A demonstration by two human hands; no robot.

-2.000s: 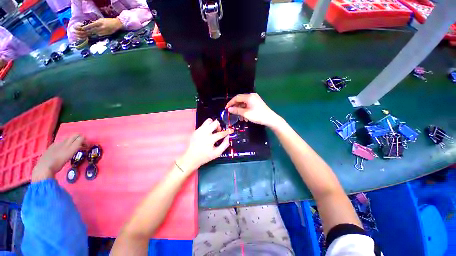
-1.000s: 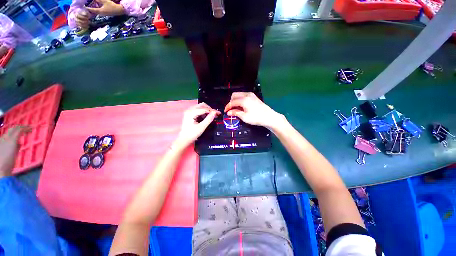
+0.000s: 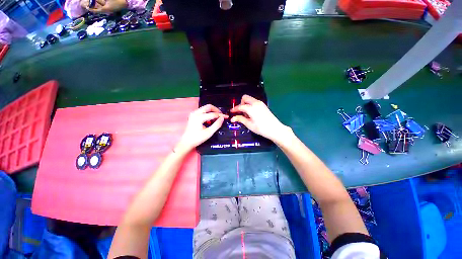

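Observation:
A dark round unit (image 3: pixel 233 125) lies on the black laser alignment fixture (image 3: pixel 210 147), under red laser lines. My left hand (image 3: pixel 203 126) is at the unit's upper left, thumb and fingertips close together. My right hand (image 3: pixel 256 117) is at its upper right, fingers bent over it. The fingertips of both hands nearly meet above the unit; whether they pinch a small part is too small to tell. Waiting units, two dark discs with yellow-white squares (image 3: pixel 103 141) and two with pale round centres (image 3: pixel 94 160), lie on the pink foam mat (image 3: pixel 147 121).
Loose binder clips (image 3: pixel 398 132) lie right of the fixture, below a slanting pale post (image 3: pixel 413 55). A red compartment tray (image 3: pixel 25 129) is at far left. A clip bin (image 3: pixel 314 227) is by my right knee. A co-worker's hands (image 3: pixel 104 6) show across the bench.
The neighbour's blue-sleeved arm has drawn back from the mat and tray at left. The waiting units sit closer together than at first. My hands have drawn nearer each other above the unit.

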